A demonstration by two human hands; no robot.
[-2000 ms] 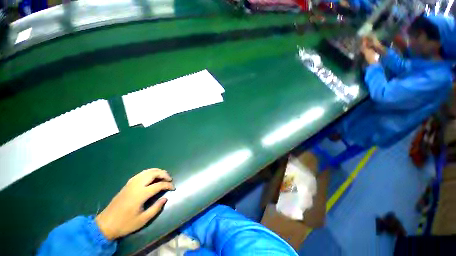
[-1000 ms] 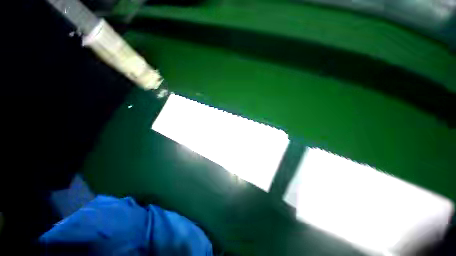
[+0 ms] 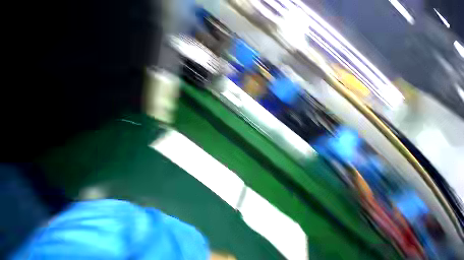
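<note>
The view is strongly blurred. Two groups of white sheets [image 3: 201, 165] lie end to end on the green bench [image 3: 188, 213], with a narrow gap between them. A blue sleeve [image 3: 117, 233] fills the bottom left, nearer than the sheets. A small patch of skin shows at the sleeve's right end, cut off by the bottom edge. It seems to be part of my left hand; its fingers and anything in them are hidden. My right hand is not in view.
A white-wrapped post [image 3: 162, 96] stands at the bench's left, beside a large dark area. Beyond the bench are a pale strip [image 3: 269, 119], blurred people in blue [image 3: 346, 144] and red things [image 3: 399, 228]. Bright lamps are above.
The view has swung and tilted up, bringing in the far side and lamps. The hand resting open on the bench two seconds ago no longer shows there. The neighbouring worker at right is out of view.
</note>
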